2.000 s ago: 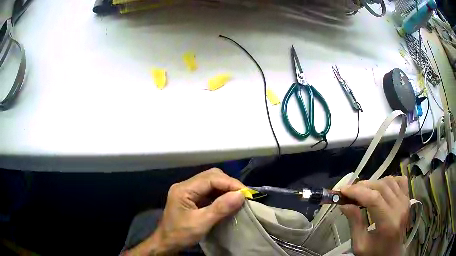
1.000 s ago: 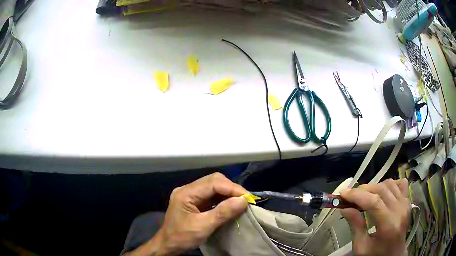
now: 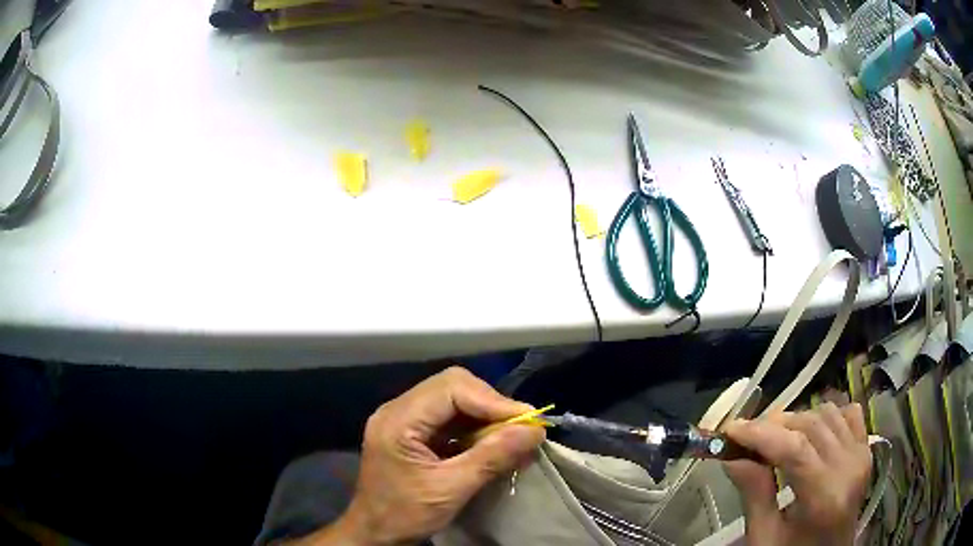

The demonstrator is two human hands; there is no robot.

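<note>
My left hand (image 3: pixel 443 453) pinches the yellow binding tape (image 3: pixel 530 416) at the corner of a beige bag (image 3: pixel 608 480). The bag lies below the table edge, its zipper showing. My right hand (image 3: pixel 806 459) grips the brown handle of the heated pen (image 3: pixel 619 433). The pen points left and its tip is at the tape beside my left fingertips; whether it touches cannot be told. A beige strap loop (image 3: pixel 795 331) rises in front of my right hand.
On the white table (image 3: pixel 213 267) lie green-handled scissors (image 3: pixel 657 251), thread snips (image 3: pixel 744 208), a black cord (image 3: pixel 570 176), several yellow offcuts (image 3: pixel 476 186) and a round black block (image 3: pixel 849 211). Bags (image 3: pixel 480 21) lie at the back, more bags (image 3: pixel 923 427) at right. A light blue cylinder (image 3: pixel 896 55) is far right.
The yellow tape end has turned in my left fingers and now shows as a thin edge pointing up and right. The pen has tilted, its tip slightly higher than its handle.
</note>
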